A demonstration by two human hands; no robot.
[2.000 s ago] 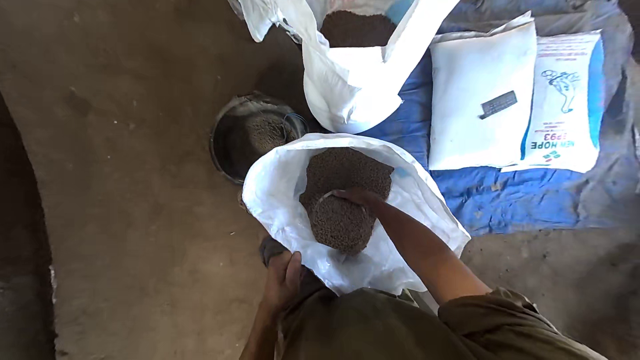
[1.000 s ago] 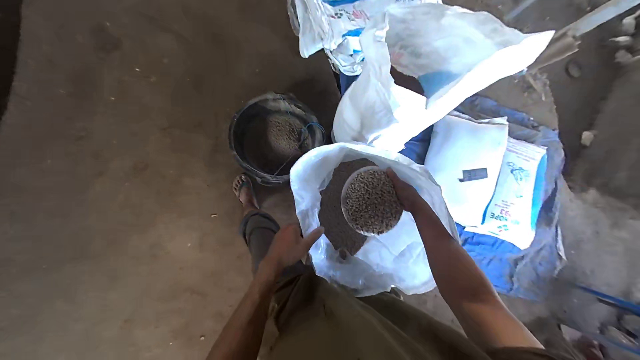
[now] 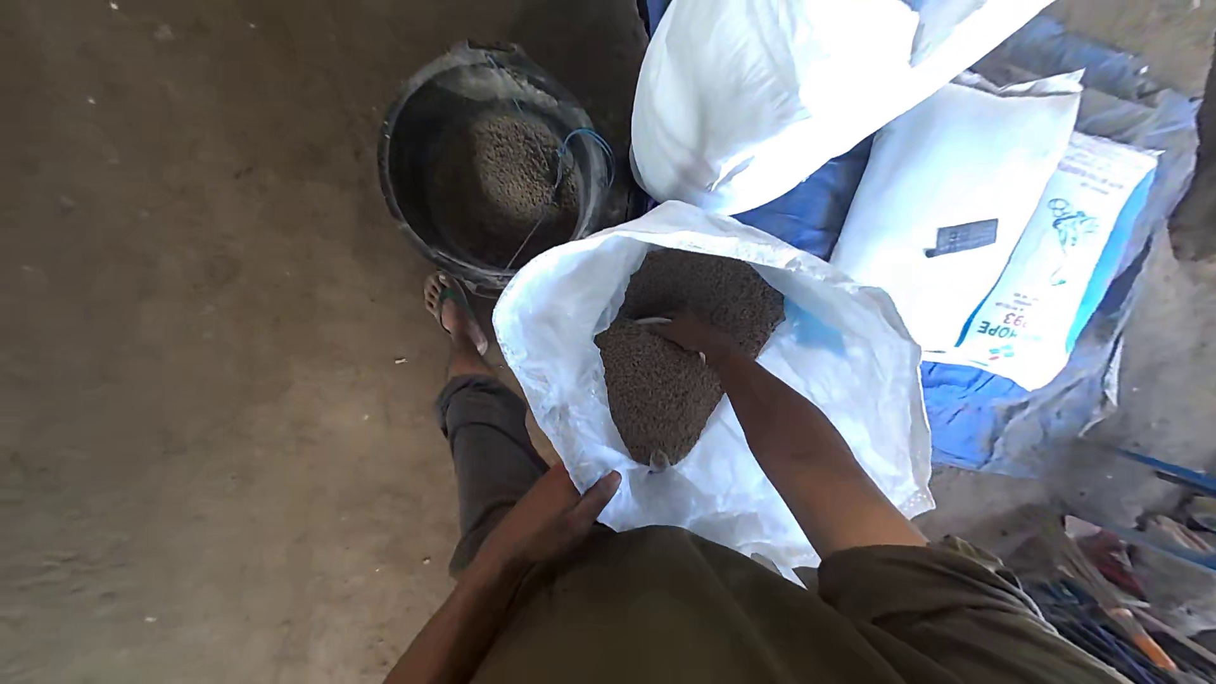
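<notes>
An open white woven sack [image 3: 836,351] stands against my body, with brown feed pellets [image 3: 731,285] inside. My right hand [image 3: 695,337] is down in the sack, gripping a scoop whose pale rim [image 3: 652,321] just shows among the pellets; the rest of the scoop is hidden. My left hand [image 3: 560,513] holds the sack's near left edge, thumb over the rim. Beyond the sack on the left is a black bucket [image 3: 404,204] with pellets in its bottom and a thin blue cord at its side.
Another white sack [image 3: 722,104] stands just beyond the open one. Two filled white bags, one plain [image 3: 959,171] and one printed [image 3: 1064,256], lie on a blue tarp [image 3: 969,418] at the right. My sandaled foot [image 3: 456,309] is beside the bucket. Assorted items [image 3: 1121,589] lie at the lower right.
One second ago my right hand held a round, pellet-filled scoop higher over the sack; now it is down in the pellets. My left hand has closed on the sack's edge. The view has shifted.
</notes>
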